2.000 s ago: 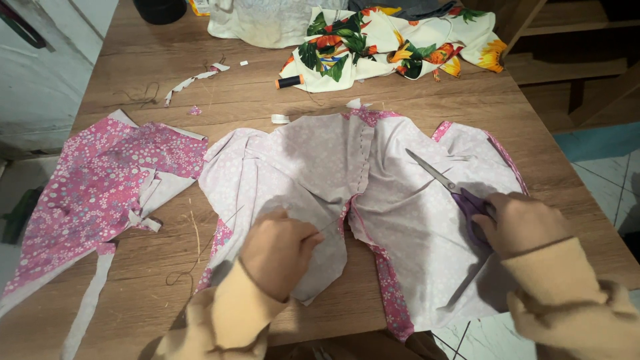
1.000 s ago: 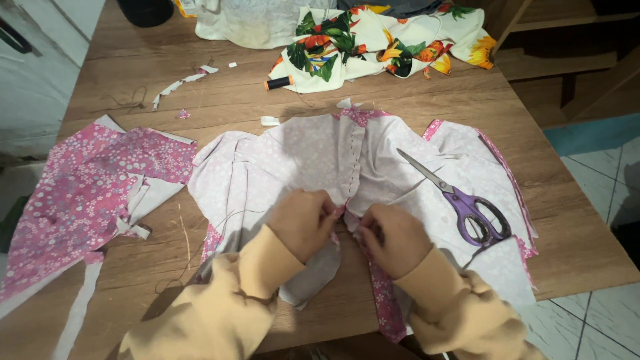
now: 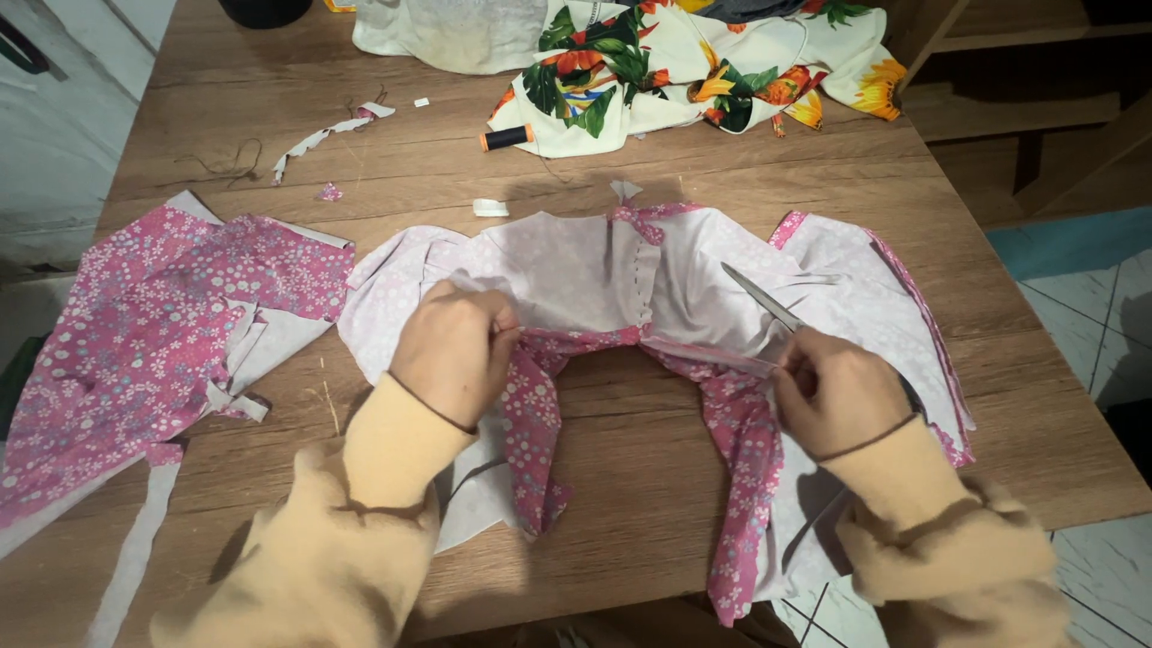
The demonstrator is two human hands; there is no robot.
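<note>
A pink floral fabric piece (image 3: 585, 270) lies with its pale wrong side up, a dashed line of stitches running down its middle seam. My left hand (image 3: 459, 346) pinches its lower edge left of that seam. On the right, my right hand (image 3: 832, 387) pinches the same edge, so the edge is stretched between both hands and pink strips hang below it. Scissors (image 3: 765, 297) rest on the fabric beside my right hand, which hides their handles; only the blades show plainly.
Another pink floral piece (image 3: 180, 306) lies at left. Behind are a dark thread spool (image 3: 506, 137), a floral white cloth (image 3: 666, 81), a pale cloth (image 3: 450, 31), fabric scraps (image 3: 333, 133) and a small white item (image 3: 490, 208). The wooden table's (image 3: 999, 360) right edge borders shelves and tiled floor.
My right hand first let go of the scissors, which lay down on the fabric. Both hands met at the middle seam, then moved apart, drawing the fabric's lower edge out between them.
</note>
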